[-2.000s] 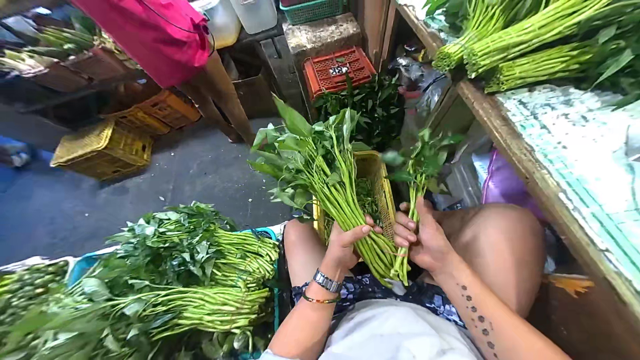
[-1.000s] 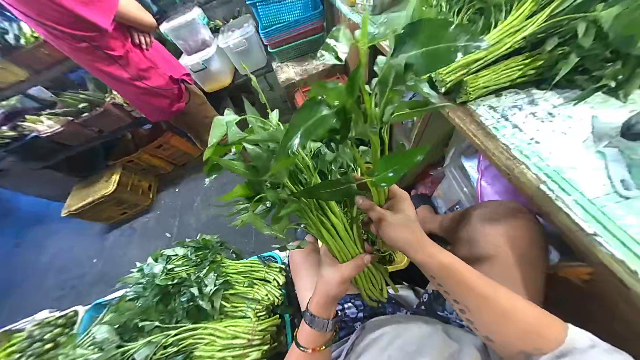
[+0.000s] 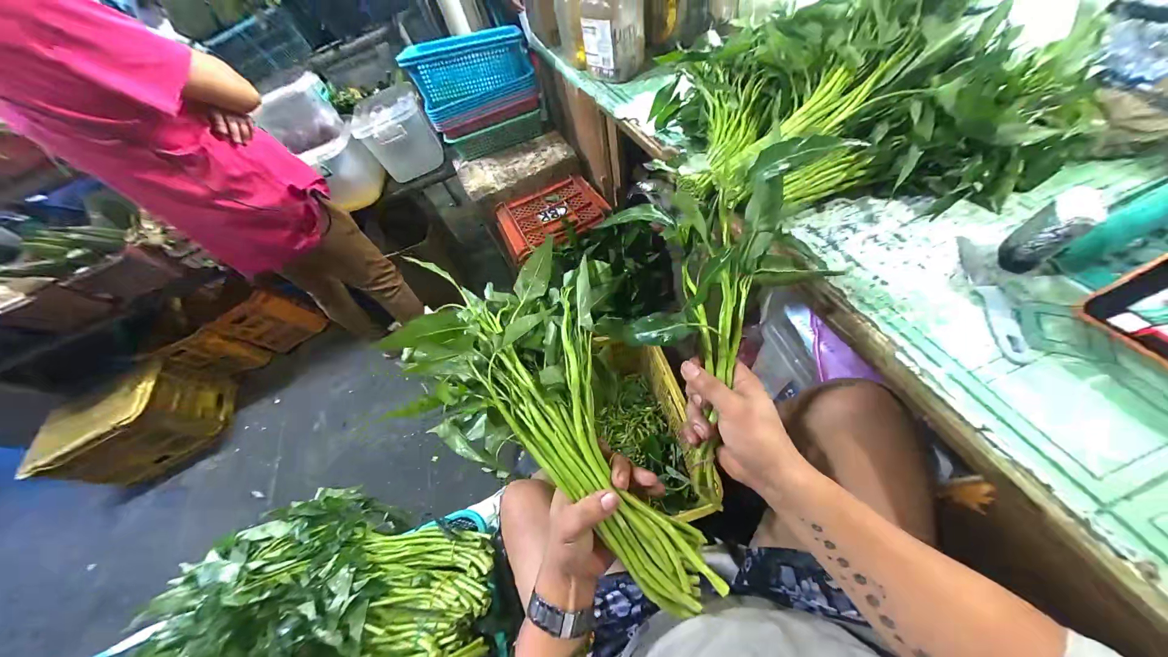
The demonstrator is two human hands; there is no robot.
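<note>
My left hand [image 3: 589, 511], with a watch at its wrist, grips a thick bunch of leafy green stems [image 3: 547, 420], like water spinach, near the cut ends. A smaller bunch of the same greens [image 3: 721, 310] stands upright in my right hand [image 3: 739, 420], apart from the larger one. Between and below the hands is a yellow plastic crate [image 3: 675, 392] holding green trimmings. More of these greens [image 3: 420, 584] lie piled in a blue-rimmed container at the lower left. Tied-looking bundles of stems [image 3: 803, 137] rest on the worktop at the upper right.
A worn green worktop [image 3: 1049, 383] runs along the right, with a knife [image 3: 1004, 319] on it. Ahead are an orange-red crate [image 3: 552, 214], stacked blue baskets [image 3: 470, 73] and lidded plastic tubs [image 3: 397, 132]. A person in pink [image 3: 182, 173] stands at the left near a yellow crate [image 3: 128, 424].
The hands brought the bunches together one second ago; now they are apart again, the right hand's bunch farther right. The view has shifted, showing more of the worktop and the person in pink.
</note>
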